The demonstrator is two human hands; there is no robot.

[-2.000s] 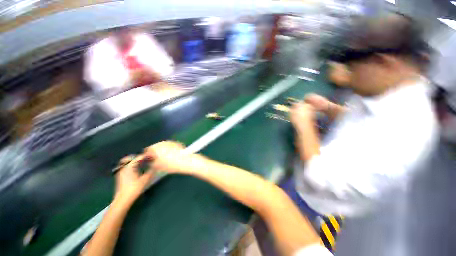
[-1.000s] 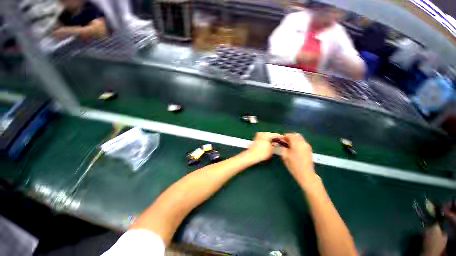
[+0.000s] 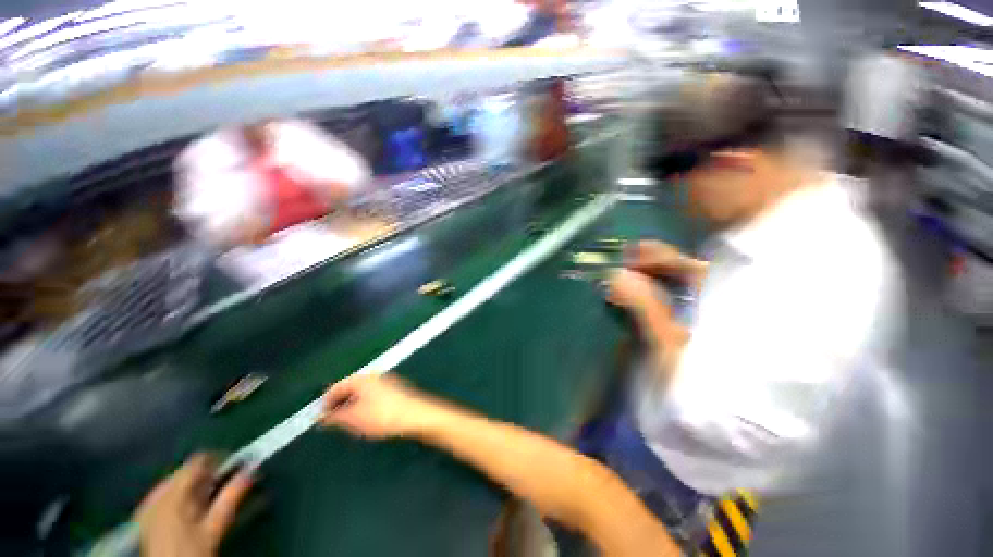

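Note:
The picture is blurred. My right hand (image 3: 376,407) is over the white strip (image 3: 441,319), its fingertips closed around a small dark thing that is too blurred to name. My left hand (image 3: 187,509) is at the lower left, partly cut off by the bottom edge, with thumb and finger apart. Something dark shows between them, but I cannot tell whether it is held. A small device unit (image 3: 240,392) lies on the green belt beyond my hands. Another unit (image 3: 437,288) lies farther along the belt.
A person in a white top (image 3: 784,337) works close on my right, hands near small pale and dark parts (image 3: 596,258). Another person in white and red (image 3: 267,180) sits across the line behind a raised edge. Dark trays (image 3: 136,305) stand there.
The view has swung right since one second ago. My hands, then together, are now apart, the left one nearer the bottom left corner. The clear bag has left the view.

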